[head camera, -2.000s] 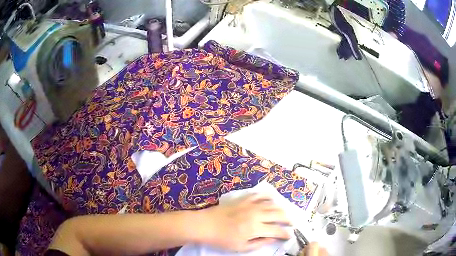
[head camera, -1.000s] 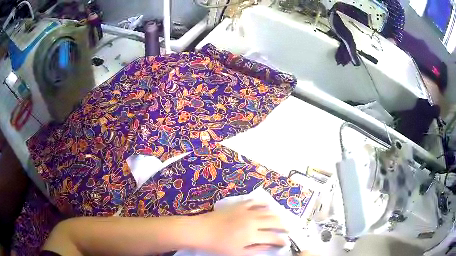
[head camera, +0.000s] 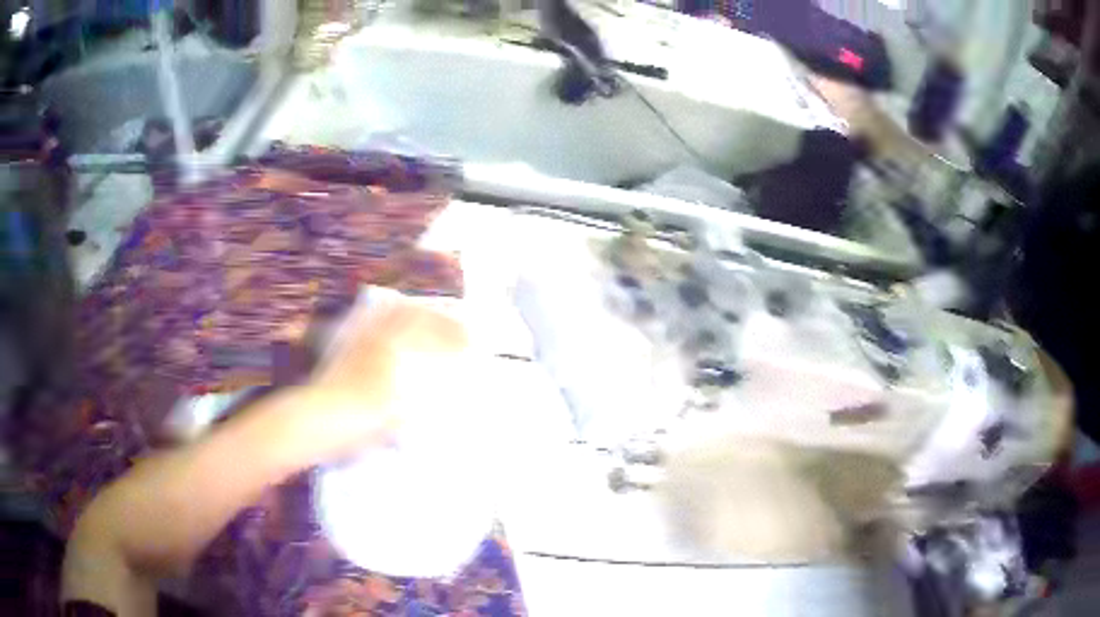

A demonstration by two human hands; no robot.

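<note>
The picture is strongly blurred. My left hand (head camera: 398, 350) is over the purple-orange printed fabric panel (head camera: 241, 283), left of the sewing machine (head camera: 712, 307). White material (head camera: 398, 518) shows below the hand, and more white shows at its upper edge. The fingers are washed out by glare, so I cannot tell whether they grip anything. More printed cloth (head camera: 410, 593) lies below the white material. My right hand cannot be made out, and no hand tool can be made out.
A pale guard bar (head camera: 555, 350) stands on the machine's near left side. A white trough-like surface (head camera: 483, 121) runs behind. Part of another person's arm (head camera: 856, 109) shows at the upper right. A beige blurred shape (head camera: 772, 494) is at the machine's front.
The view has swung right, so the fabric and machine appear further left and higher. My left hand has moved away from my body relative to the machine. The right fingertips seen earlier no longer show.
</note>
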